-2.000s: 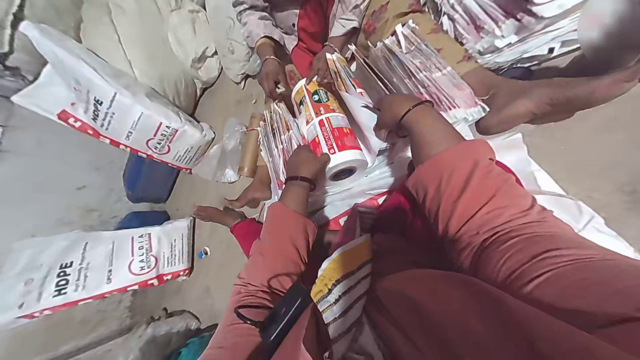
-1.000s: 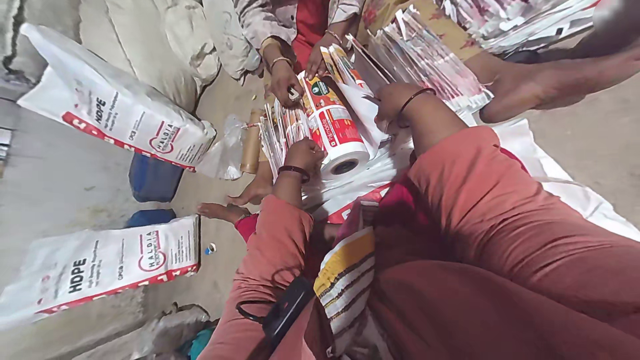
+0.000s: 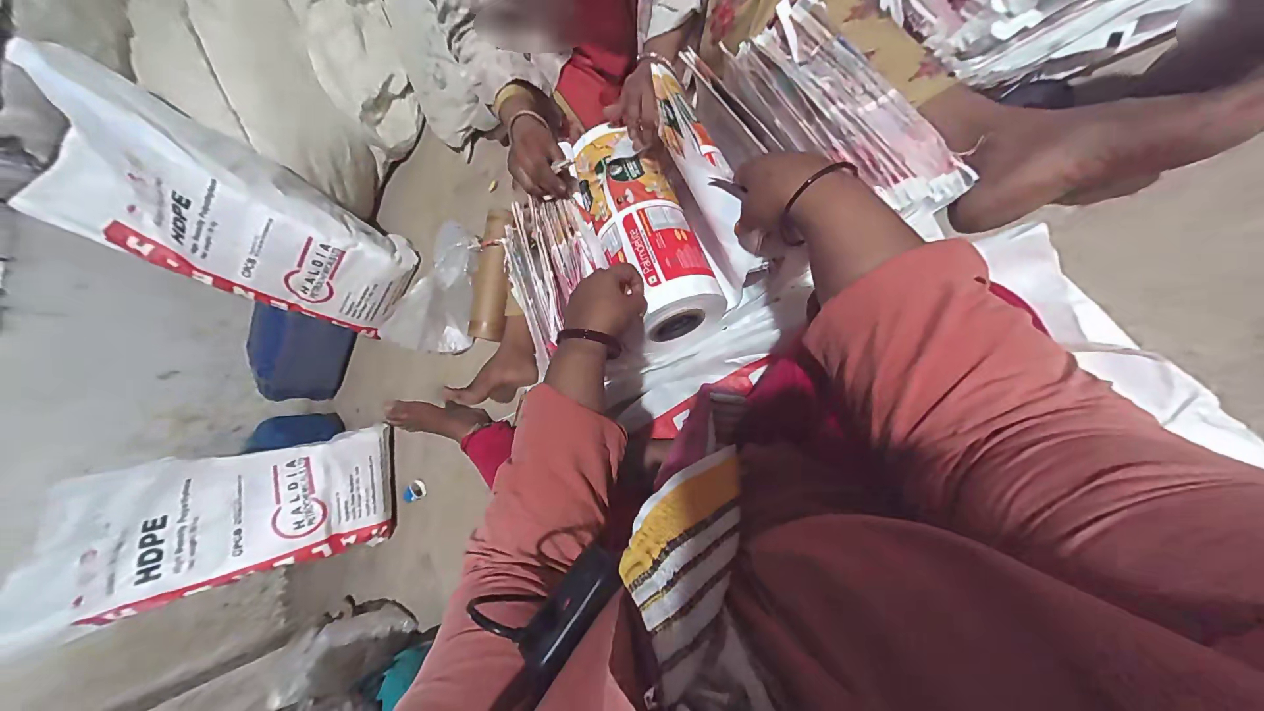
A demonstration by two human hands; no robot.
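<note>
A roll of printed plastic film (image 3: 657,237) lies between me and another person, its cored end toward me. My left hand (image 3: 604,301) is at the roll's near left side, fingers curled; whether it grips anything is hidden. On the right, my right hand (image 3: 780,197) is shut on a small dark pointed tool (image 3: 728,186), probably a blade or scissors, beside a white sheet. Folded printed film pieces (image 3: 553,262) stand in a row left of the roll, and a longer row of film pieces (image 3: 839,118) fans out at the upper right.
The other person's hands (image 3: 536,158) are at the roll's far end. Two printed white sacks (image 3: 212,237) stand at left by blue containers (image 3: 296,351). A cardboard tube (image 3: 489,276) and clear plastic bag (image 3: 444,286) lie near bare feet (image 3: 509,370). White sheeting (image 3: 1027,267) spreads at right.
The other person's hands have shifted at the roll's far end. My own hands stay close to the roll, with only small movements.
</note>
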